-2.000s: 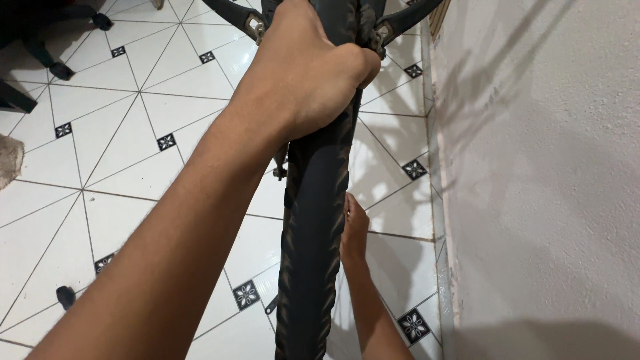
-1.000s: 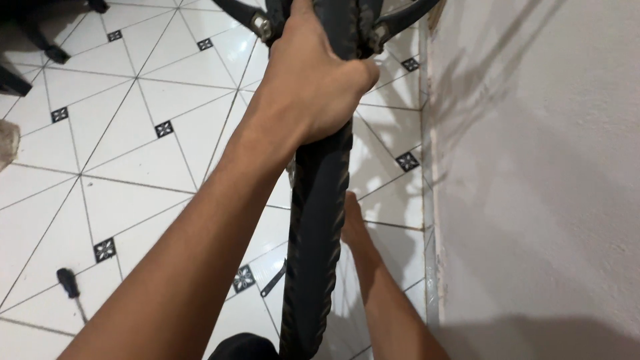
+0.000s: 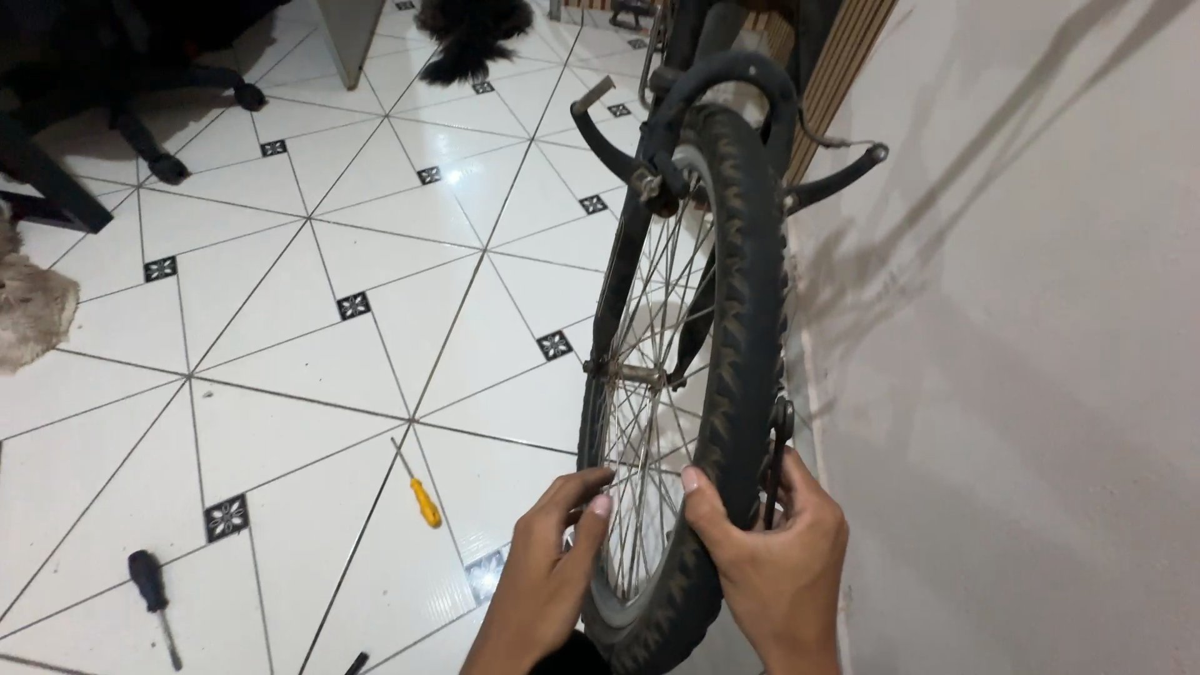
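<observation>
A bicycle wheel with a knobbly black tire stands in its fork, its spokes and hub showing from the side. My right hand grips the lower part of the tire, thumb on the rim side. Between its fingers and the tire's outer side is a dark, narrow tool, perhaps a wrench or lever; whether the fingers hold it is unclear. My left hand is at the spokes, thumb and fingers apart, with nothing seen between them. Rim-brake arms spread out on both sides above the wheel.
On the tiled floor lie a yellow-handled screwdriver and a black-handled screwdriver. A textured wall runs close along the right. Chair legs with casters are at upper left, dark fur at the top, light fur at the left edge.
The hand that gripped the top of the tire has left it; both hands are now low at the wheel. The view has shifted, showing the spokes and the yellow-handled screwdriver.
</observation>
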